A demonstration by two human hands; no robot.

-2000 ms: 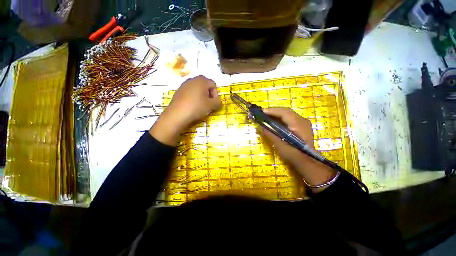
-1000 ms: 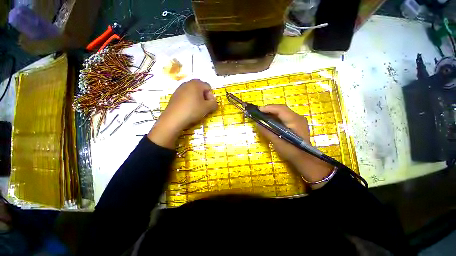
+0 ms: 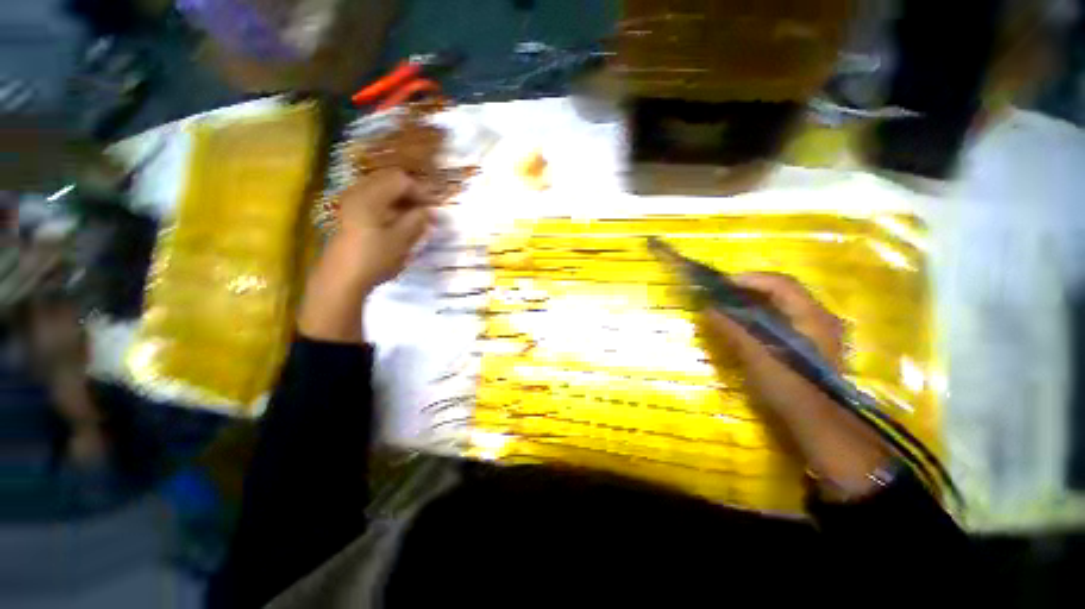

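Note:
The frame is blurred. The shiny yellow film-covered sheet (image 3: 595,345) lies in front of me, with short dark lead wires (image 3: 458,339) sticking out past its left edge. My right hand (image 3: 785,345) holds the black soldering iron (image 3: 761,319) like a pen over the sheet, its tip toward the upper middle of the sheet. My left hand (image 3: 383,232) is left of the sheet, at the near side of the copper-brown wire bundle (image 3: 399,143) and partly covering it. Its fingers are bent; blur hides whether they hold a wire.
A duller yellow sheet stack (image 3: 238,250) lies at the left. Red-handled pliers (image 3: 399,86) lie behind the wires. An amber patch (image 3: 534,170) is on the white bench top (image 3: 583,155). A tall brown box (image 3: 726,60) stands behind the sheet. A black flat object (image 3: 934,89) is at back right.
My left hand has moved from the sheet's upper left part to the wire bundle. The whole view has swung left, so the bench sits further right. My right hand still holds the iron over the sheet.

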